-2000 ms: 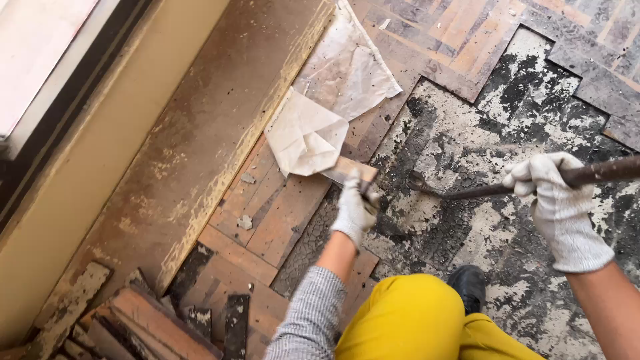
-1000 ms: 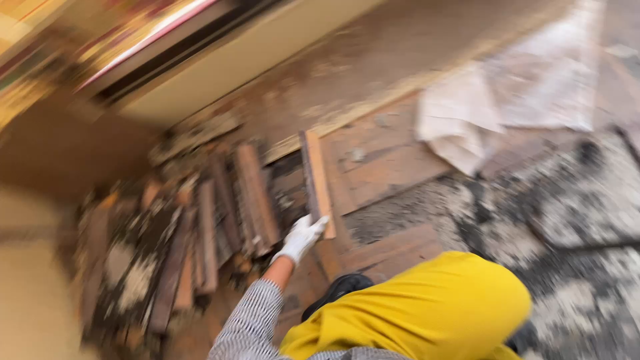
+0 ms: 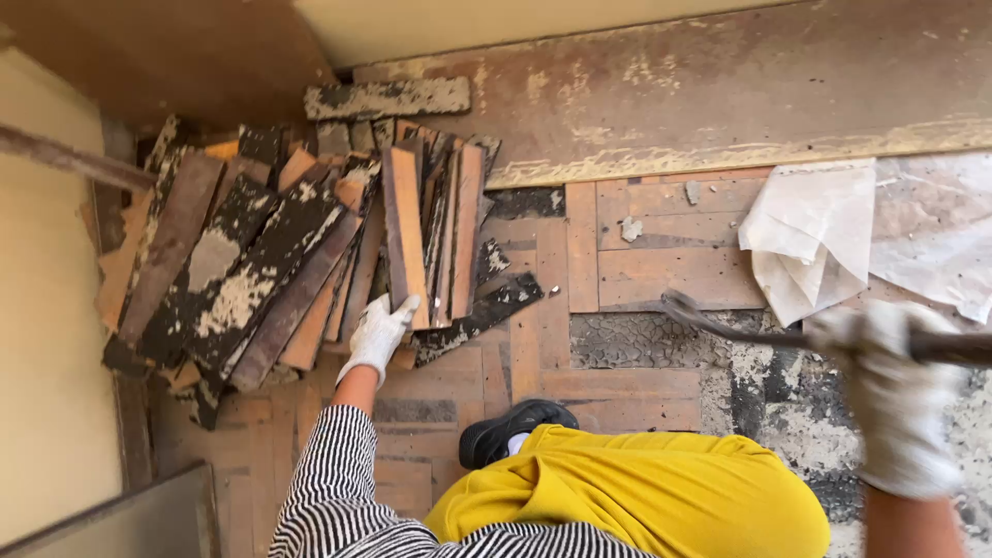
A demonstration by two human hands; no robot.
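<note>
My left hand (image 3: 380, 333), in a white work glove, grips the lower end of a wooden parquet block (image 3: 406, 232) that lies over a pile of lifted blocks (image 3: 271, 263). Many blocks in the pile show black adhesive on their undersides. On the right, my right hand (image 3: 891, 387), gloved and somewhat blurred, is closed around a dark metal pry bar (image 3: 728, 329). The bar's curved tip rests over or just above a patch of exposed, cracked adhesive (image 3: 647, 339); whether it touches is unclear.
Crumpled translucent plastic sheeting (image 3: 814, 225) lies on the parquet floor (image 3: 666, 271) at right. A worn wooden board (image 3: 659, 93) runs along the wall. Small debris (image 3: 632, 229) dots the parquet. My black shoe (image 3: 515, 430) is below the pile. A framed panel (image 3: 147, 519) stands at lower left.
The view has swung left to the pile. My left hand has carried a block from beside the plastic sheeting onto the pile. The pry bar remains in my right hand.
</note>
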